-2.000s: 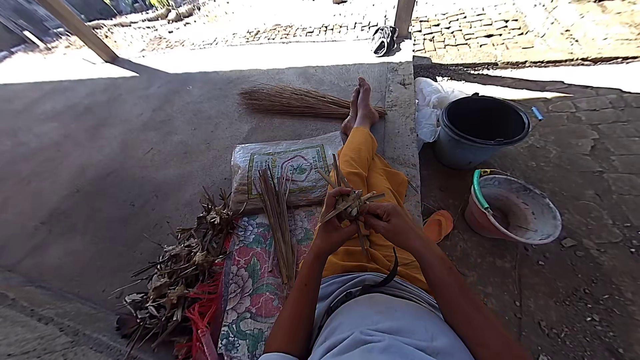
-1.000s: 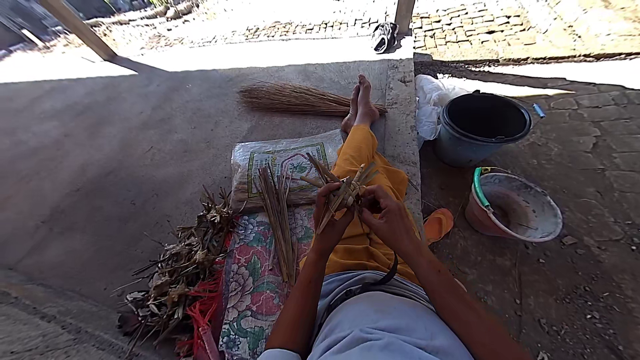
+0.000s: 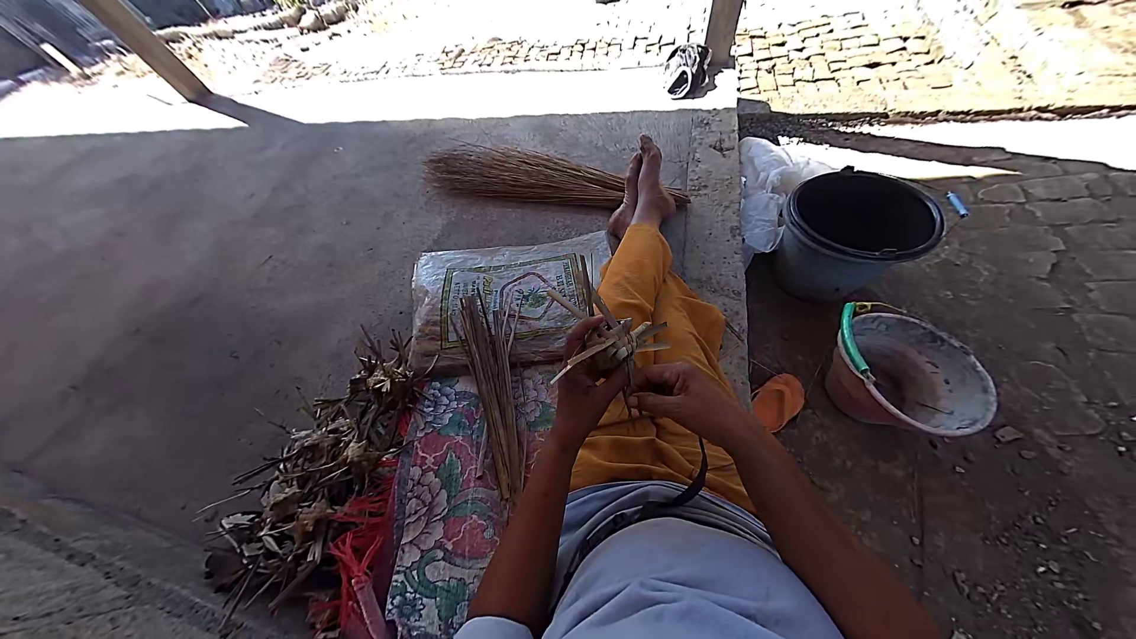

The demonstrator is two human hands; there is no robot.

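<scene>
Above my lap, my left hand (image 3: 586, 382) grips a small woven piece of dry leaf strips (image 3: 617, 344), whose loose ends stick out on several sides. My right hand (image 3: 679, 395), just to its right, pinches a thin strip hanging from the piece between thumb and fingers. A bundle of long dry strips (image 3: 493, 399) lies left of my left forearm, across a flowered cloth (image 3: 444, 488) and the edge of a printed plastic sack (image 3: 430, 302). Left of the cloth is a heap of knotted dry leaf pieces (image 3: 328, 470).
Beyond the sack, a bundle of thin brown sticks (image 3: 524, 176) lies by my feet. On the lower ground at right stand a black bucket (image 3: 821, 266) and a reddish bucket (image 3: 856, 390) with a green-wrapped handle, near an orange sandal (image 3: 778, 402). The raised floor has a concrete edge (image 3: 717, 231).
The woven piece has been turned in my hands, and its loose ends point differently. My right hand has moved slightly down, onto a strip below the piece.
</scene>
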